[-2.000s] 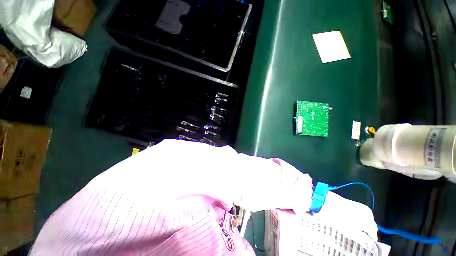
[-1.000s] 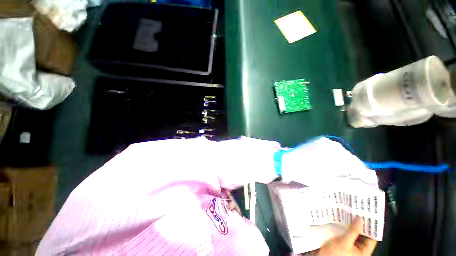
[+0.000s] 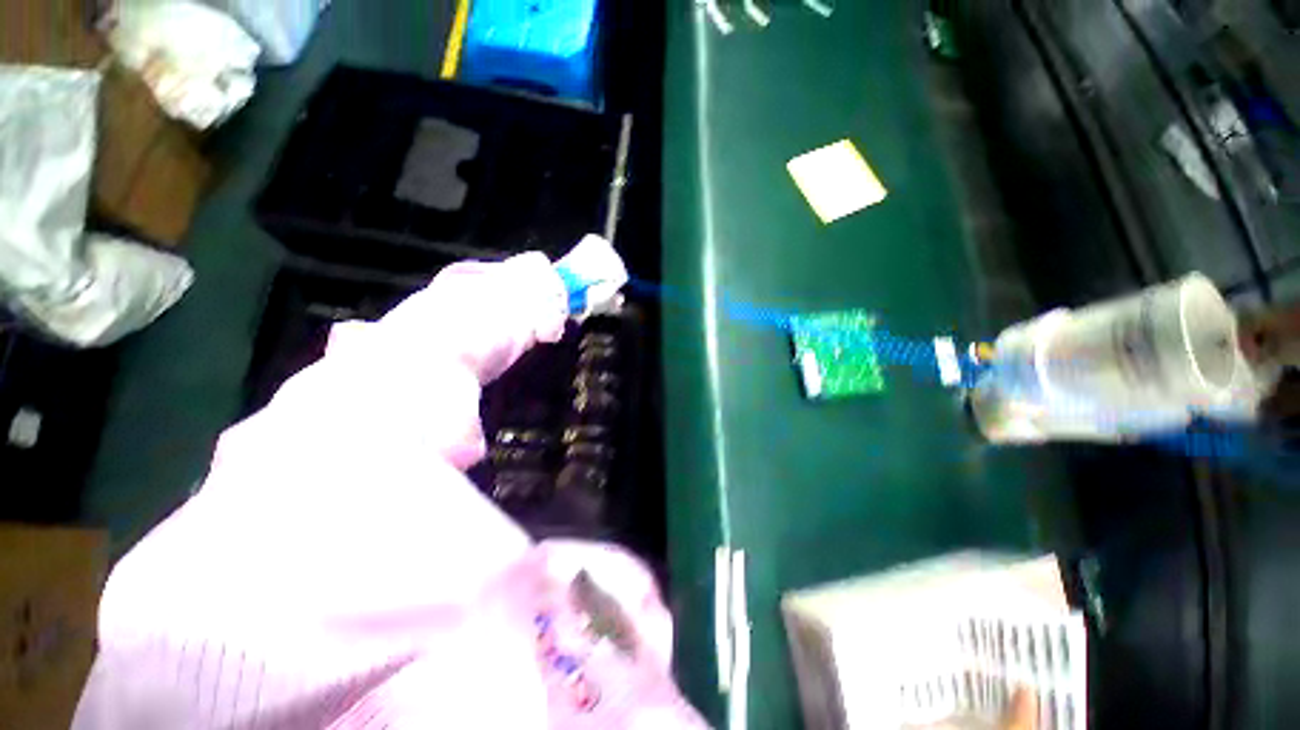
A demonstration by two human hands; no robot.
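My left hand [image 3: 599,274] wears a white glove and a blue wrist strap [image 3: 575,285]. It is small and blurred at the right side of a black component tray [image 3: 535,499]; whether it holds anything cannot be told. The tray holds rows of small metallic parts. A white box [image 3: 855,613] with a printed label sheet [image 3: 1019,649] stands at the lower right. Fingertips of my right hand [image 3: 1021,709] show on the sheet at the bottom edge; the rest is cut off. A green circuit board [image 3: 851,354] lies on the green mat.
A blue cord crosses above the circuit board. A pale-yellow card [image 3: 837,181], a small white piece [image 3: 948,361] and cream cylindrical holders [image 3: 1126,364] are on the right. A second black tray [image 3: 357,164] and a blue stool [image 3: 530,43] are at upper left; a cardboard box [image 3: 50,613] is at lower left.
My left hand has moved left from the white box to the black tray, stretching the blue cord across the mat. Less of my right hand shows at the sheet than one second ago.
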